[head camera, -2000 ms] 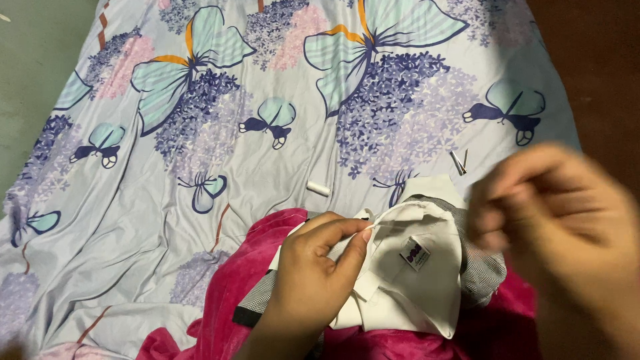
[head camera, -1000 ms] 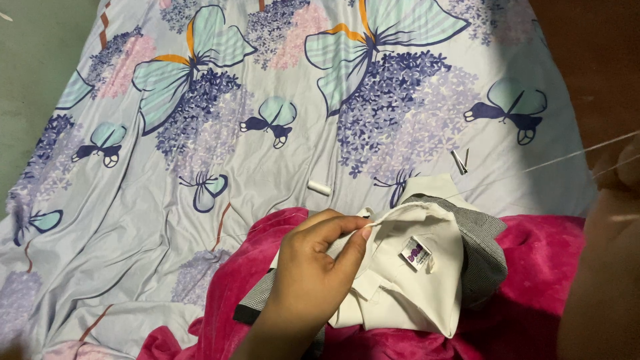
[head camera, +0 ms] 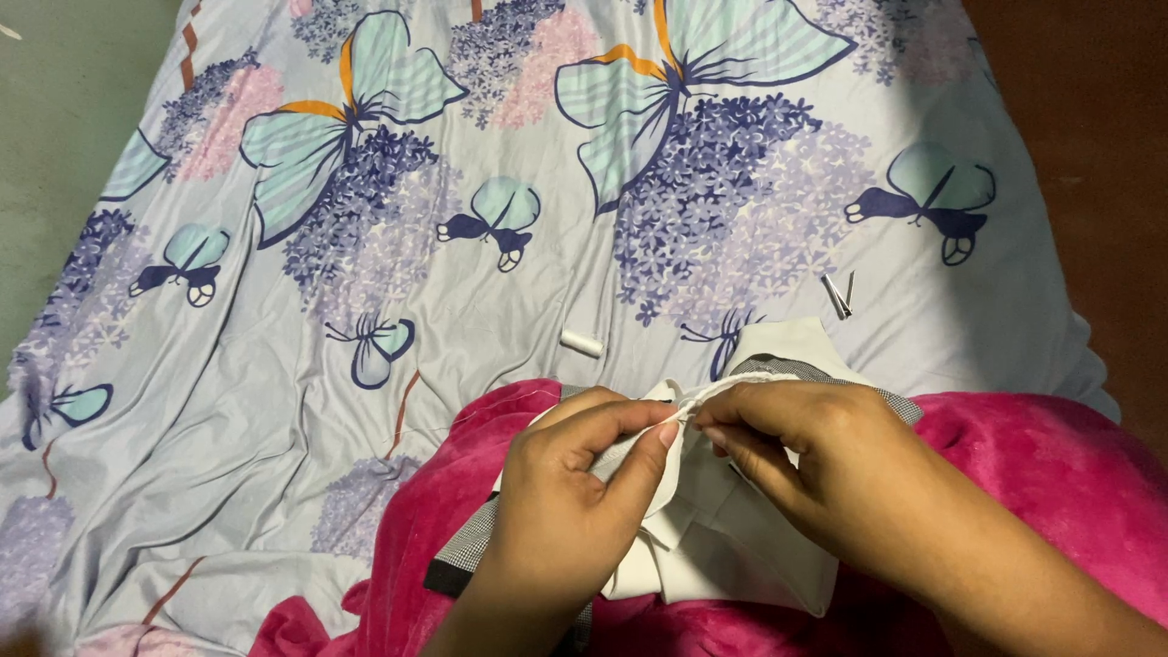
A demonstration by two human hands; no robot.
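A white garment with grey checked fabric parts (head camera: pixel 721 557) lies over a bright pink plush cloth, between my hands. My left hand (head camera: pixel 575 493) pinches the garment's white edge between thumb and forefinger. Close beside it, my right hand (head camera: pixel 803 447) has its thumb and fingertips closed together at the same edge; whether a needle is between them cannot be seen. A thin white thread (head camera: pixel 511 397) trails left of the garment over the pink cloth. A small white thread spool (head camera: pixel 581 344) lies on the sheet above my left hand.
A metal nail clipper (head camera: pixel 838 297) lies on the sheet beyond the garment. The bed's sheet (head camera: pixel 301 365) bears butterflies and flowers and has folds at the left. The pink plush cloth (head camera: pixel 1031 465) spreads below and to both sides. Brown floor (head camera: pixel 1086 182) shows at the right.
My right hand, out at the right with a taut thread one second ago, is now back at the garment's edge beside my left hand. The label visible inside the garment earlier is now hidden.
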